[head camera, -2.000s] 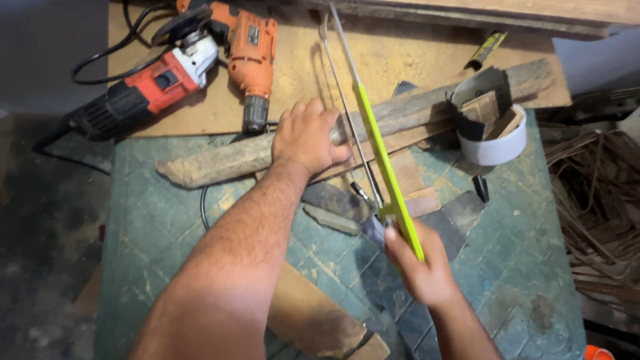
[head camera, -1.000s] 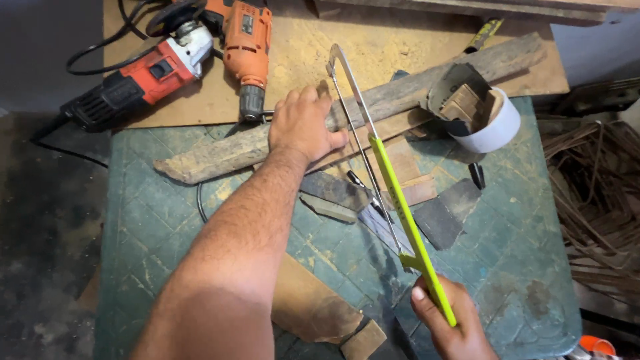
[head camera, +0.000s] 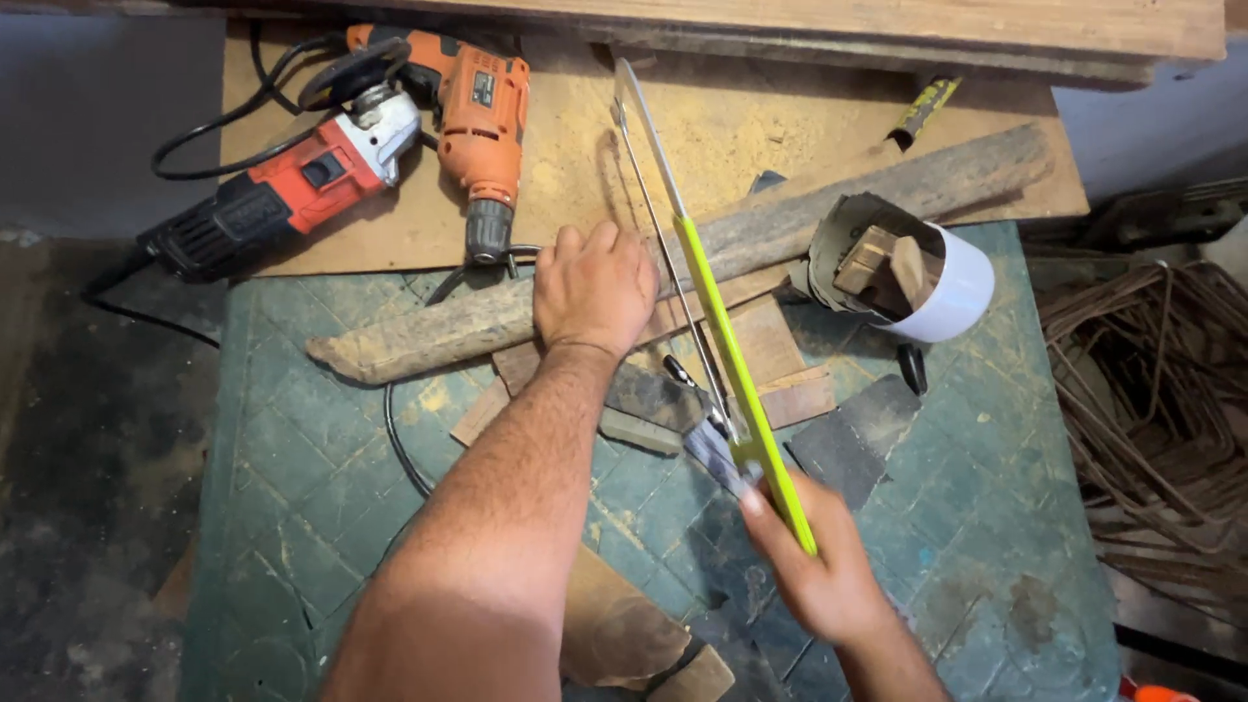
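Note:
My left hand (head camera: 597, 292) presses down over a long, rough piece of wood (head camera: 799, 222) that lies diagonally across the table. The palm side is hidden. My right hand (head camera: 814, 546) grips the lower end of a hacksaw (head camera: 726, 341) with a lime-green frame and a silver front bow. Its thin blade crosses the wood just right of my left hand; whether the teeth touch the wood I cannot tell. Under and below the wood lie small wood offcuts (head camera: 795, 398), a grey stick-like block (head camera: 639, 431) and a dark sheet of abrasive paper (head camera: 858, 439).
An orange power drill (head camera: 485, 127) and a red angle grinder (head camera: 292, 190) with cords lie at back left. A white round container (head camera: 960, 283) of wood scraps stands at right. Boards (head camera: 877, 29) span the back of the green table (head camera: 985, 507). Bent metal rods (head camera: 1150, 370) are piled beyond its right edge.
Over the last second my right hand has pushed the hacksaw forward, away from me, after drawing it back toward me before. My left hand stays on the wood.

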